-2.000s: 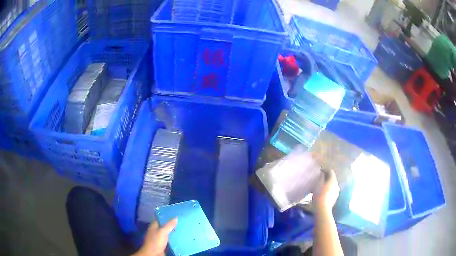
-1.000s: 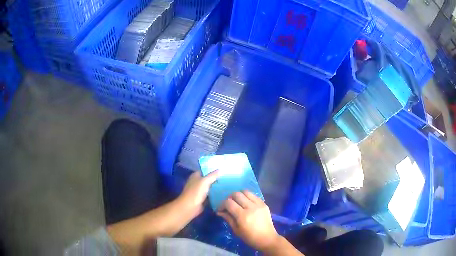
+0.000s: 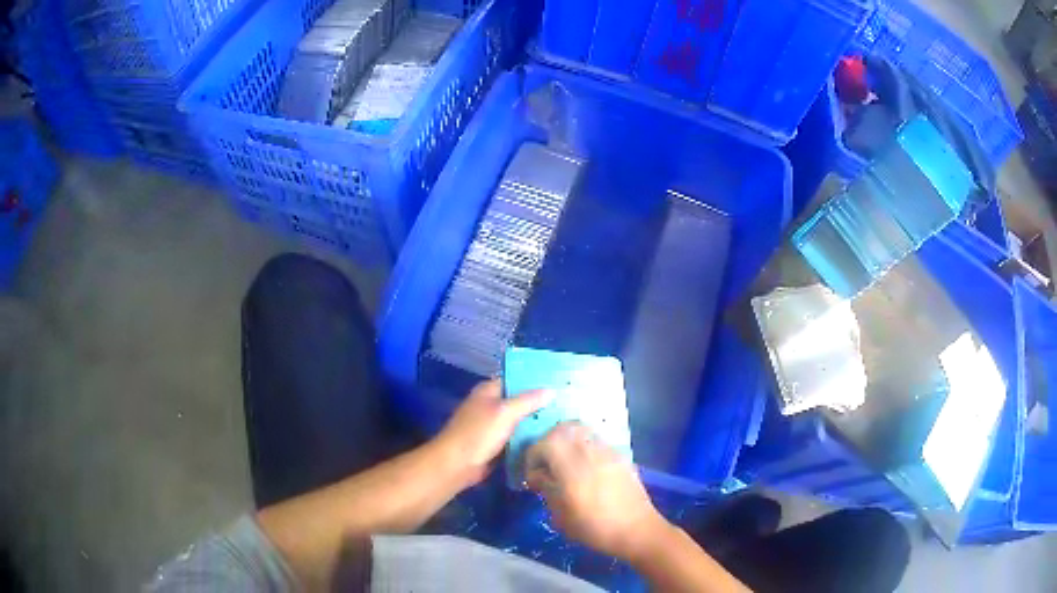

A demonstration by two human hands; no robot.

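Note:
A film-covered plate (image 3: 585,388) with a light-blue face is held over the near edge of the blue bin (image 3: 406,313). My left hand (image 3: 481,429) grips its left side, thumb on the face. My right hand (image 3: 585,481) lies on the plate's lower part with bent fingers; they are blurred, so whether they pinch film is unclear. Rows of bare plates (image 3: 504,261) stand on edge at the bin's left, with a smoother grey row (image 3: 678,301) at its right. Bare plates (image 3: 811,348) lie loosely on the board (image 3: 898,336).
A leaning stack of film-covered plates (image 3: 887,214) and a smaller, glaring white-topped stack (image 3: 964,417) are on the board. A perforated crate (image 3: 290,174) with plates stands left of the bin. An upright blue bin (image 3: 695,58) is behind. Crinkled film (image 3: 510,539) lies below my hands.
Since two seconds ago, my right hand has left the loose bare plates and come to the film-covered plate. Over the last second, both hands stayed on it and the view shifted slightly.

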